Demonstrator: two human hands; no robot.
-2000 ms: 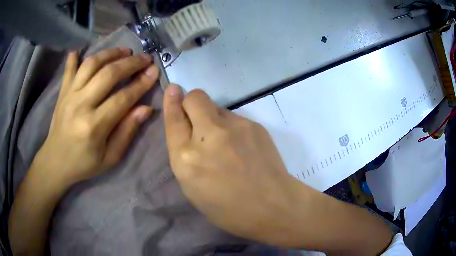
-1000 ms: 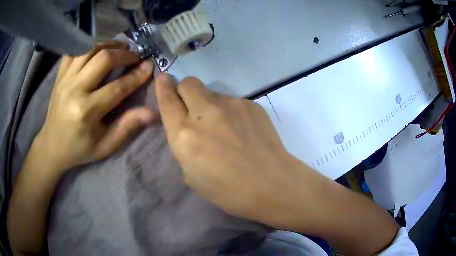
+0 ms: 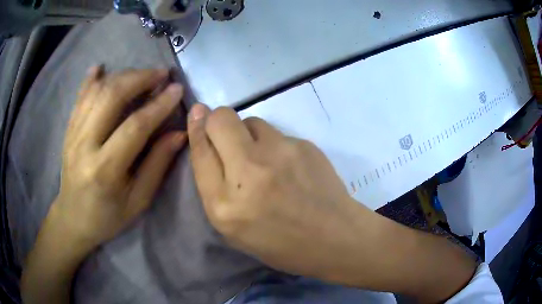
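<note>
Taupe-grey fabric [image 3: 119, 44] lies on the machine bed and runs down toward me. Its folded edge [image 3: 180, 71] runs from the presser foot [image 3: 156, 27] to my fingertips. My left hand [image 3: 122, 148] lies on the fabric below the foot, thumb and fingertips gathered at the folded edge. My right hand [image 3: 261, 178] pinches the edge between thumb and index finger, close beside my left fingertips. The needle plate [image 3: 185, 35] shows right of the foot. The needle itself cannot be made out.
The machine head [image 3: 172, 7] is cut off at the top. A perforated metal disc [image 3: 224, 7] sits on the machine bed [image 3: 297, 41]. The white tabletop [image 3: 368, 113] carries a printed ruler. White paper [image 3: 493, 184] hangs at the right.
Both hands are now lower, away from the foot, with more folded edge showing between. The white ribbed wheel is gone from view and the perforated disc shows. The view of the machine has shifted upward.
</note>
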